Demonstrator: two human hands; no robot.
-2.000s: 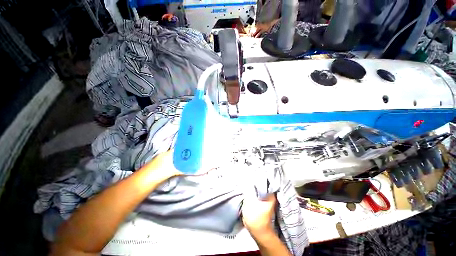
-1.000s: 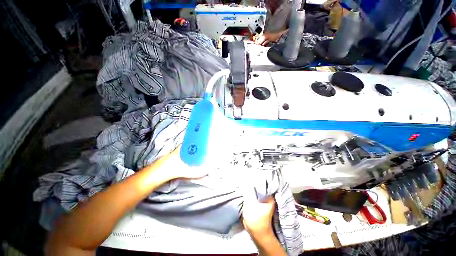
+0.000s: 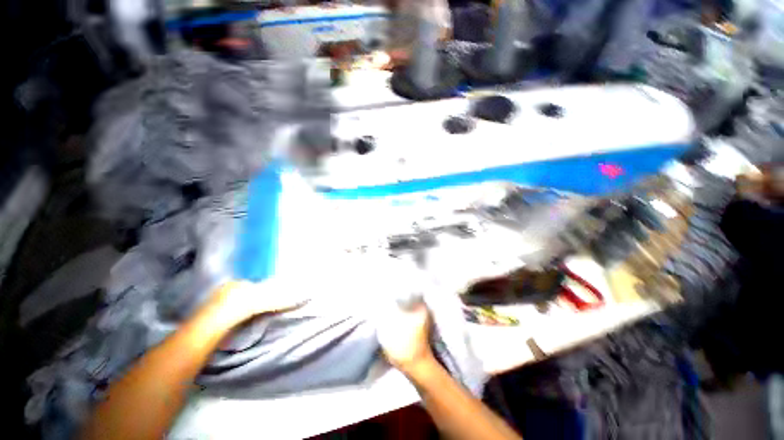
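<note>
The frame is blurred. The grey garment piece (image 3: 301, 348) lies bunched on the table in front of the sewing machine (image 3: 516, 142). My left hand (image 3: 245, 301) rests on its left part, beside the lower end of the blue guard (image 3: 259, 225); its fingers are lost in glare. My right hand (image 3: 404, 333) grips the cloth's right part, with its fingertips washed out. The presser foot and needle area is hidden by glare.
A work pile (image 3: 172, 129) of grey cloth lies left of and behind the machine. A phone (image 3: 511, 287), snips (image 3: 492, 316) and red-handled scissors (image 3: 582, 289) lie at the right. Grey thread cones (image 3: 423, 43) stand behind. Part of a person shows at the far right.
The view has swung to the right and blurred, so the machine sits further left in it. More of the right side shows. Both hands remain at the cloth.
</note>
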